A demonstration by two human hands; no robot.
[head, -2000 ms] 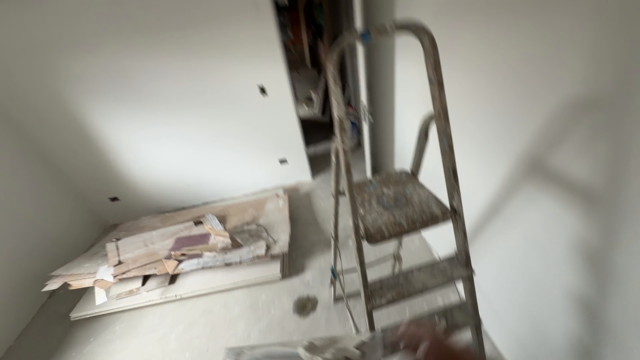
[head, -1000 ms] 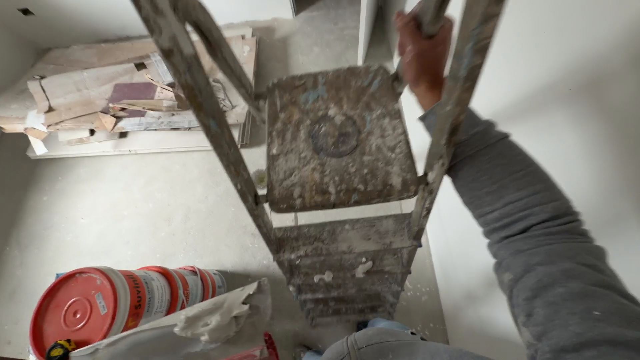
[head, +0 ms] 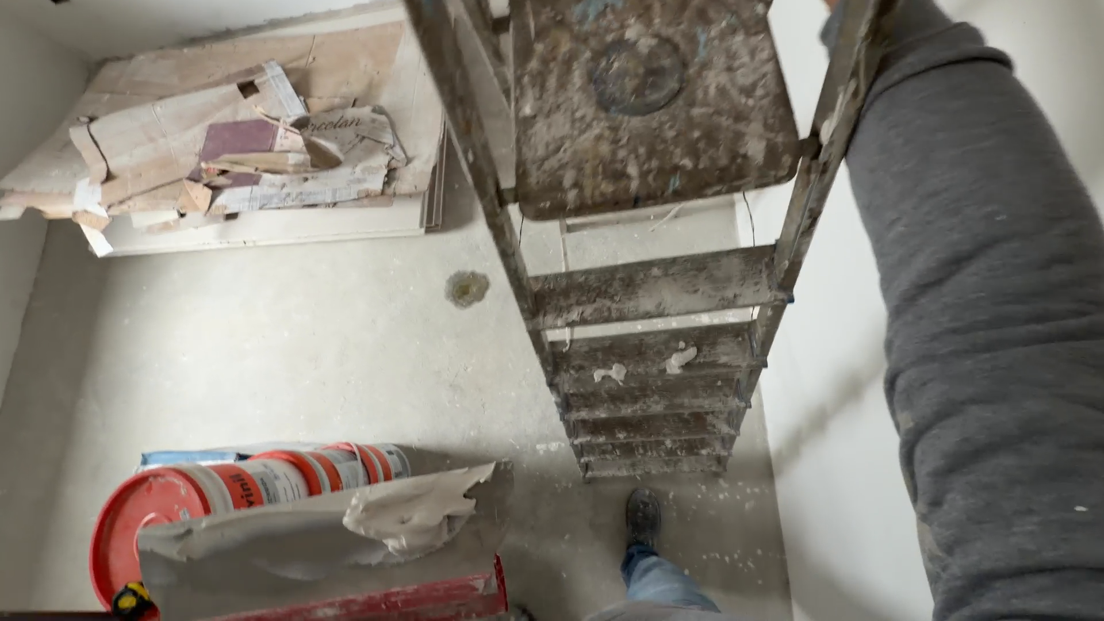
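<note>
A paint-spattered metal stepladder point(head: 660, 285) stands in front of me, its top platform point(head: 651, 103) caked with dried plaster or paint. Two lumps of pale compound lie on one of its lower steps. My right arm, in a grey sleeve, reaches up past the ladder's right rail; only a sliver of my right hand point(head: 830, 3) shows at the top edge, its fingers out of frame. At the lower left, a grey board or trowel-like sheet point(head: 259, 561) carries a mound of wet compound point(head: 414, 509). My left hand is not in view.
Red-lidded paint buckets point(head: 151, 526) stand at the lower left, with a yellow and black tape measure point(head: 131, 599) nearby. Torn cardboard point(head: 345, 69) lies over stacked boards point(head: 285, 233) at the upper left. The floor has a small round hole point(head: 467, 289). A white wall point(head: 828, 362) borders the ladder's right side.
The view has swung sharply down and closer to the ladder. One second ago my right hand showed gripping the ladder's upper right part; now it is almost wholly out of frame.
</note>
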